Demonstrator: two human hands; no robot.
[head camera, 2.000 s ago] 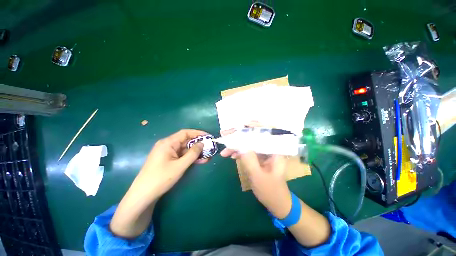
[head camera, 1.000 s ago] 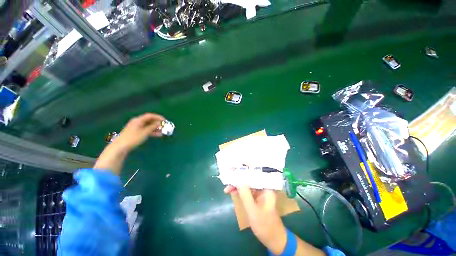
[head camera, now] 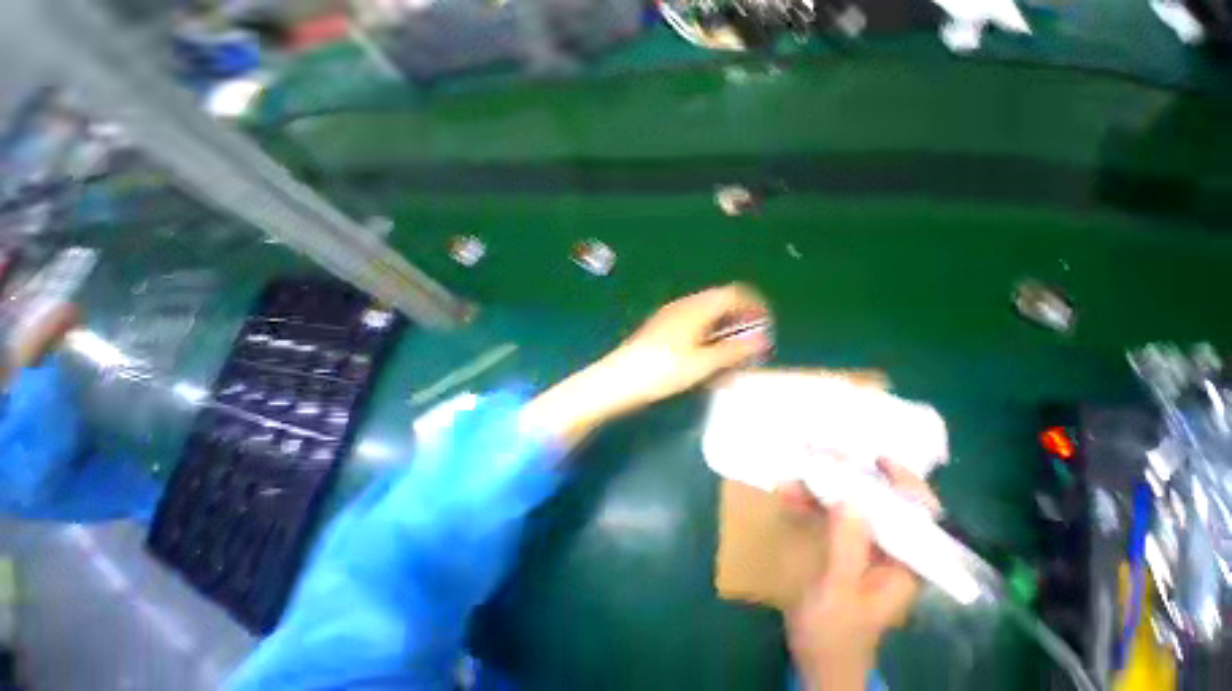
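The picture is blurred. My left hand (head camera: 676,344) is above the bench just beyond the paper, with its fingers closed on a small watch housing (head camera: 740,328) that is mostly covered by them. My right hand (head camera: 851,581) holds the white dispensing syringe (head camera: 899,524) over the near edge of the white wiping paper (head camera: 757,425). The syringe slants, its green cap (head camera: 1023,583) at the lower right. The tan cardboard (head camera: 757,540) lies under the paper.
More housings lie spaced along the green bench, one at the right (head camera: 1044,305). The black parts tray (head camera: 270,446) and metal rail (head camera: 338,243) are at left. The black controller (head camera: 1081,506) with a plastic bag (head camera: 1196,500) is at right. Another person's hand (head camera: 43,331) shows far left.
The view has swung left. My left hand with a housing is now close to the paper, nearer my right hand. The syringe now shows clearly in my right hand, tilted down to the right.
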